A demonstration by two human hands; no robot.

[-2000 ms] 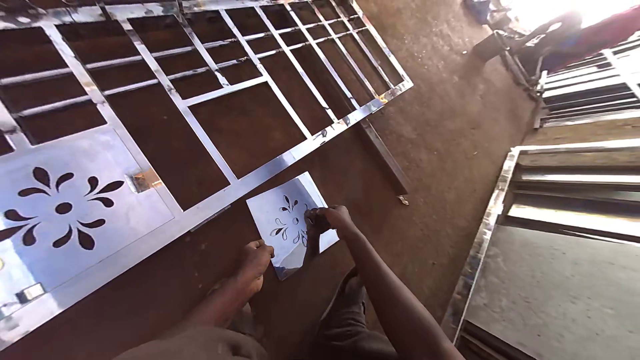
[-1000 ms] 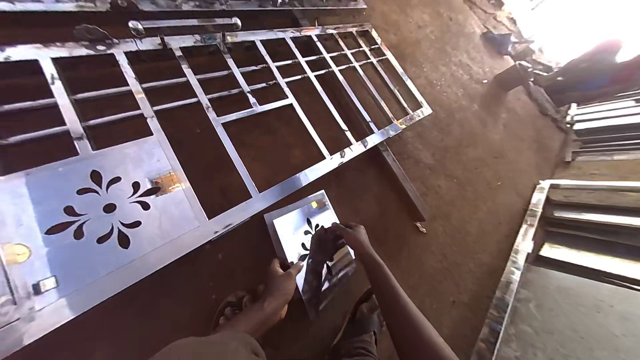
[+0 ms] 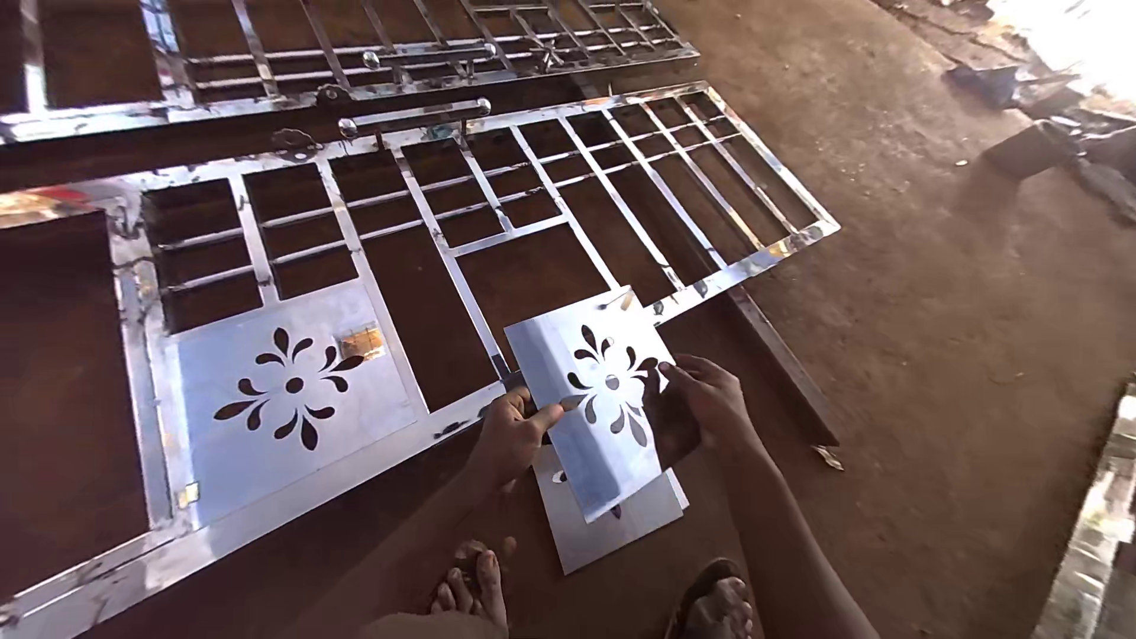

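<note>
A shiny sheet-metal panel with a cut-out flower pattern is held up between both hands, tilted. My left hand pinches its left edge, thumb on the face. My right hand grips its right edge. Beneath it, near my feet, lies another cut-out metal panel, partly hidden, with the edge of a further sheet showing at its right. To the left, a similar flower panel sits within the metal gate frame, whose lower edge passes behind the held panel.
A second metal frame lies beyond the first. Long handles with round ends are on the frames. A dark metal bar extends from under the near frame across the dirt floor. My feet are just below. More metalwork stands at the right edge.
Both hands have raised the held panel from low near the feet, and it now overlaps the gate frame. The other panel beneath has come into sight. The view has shifted, showing more of the second frame.
</note>
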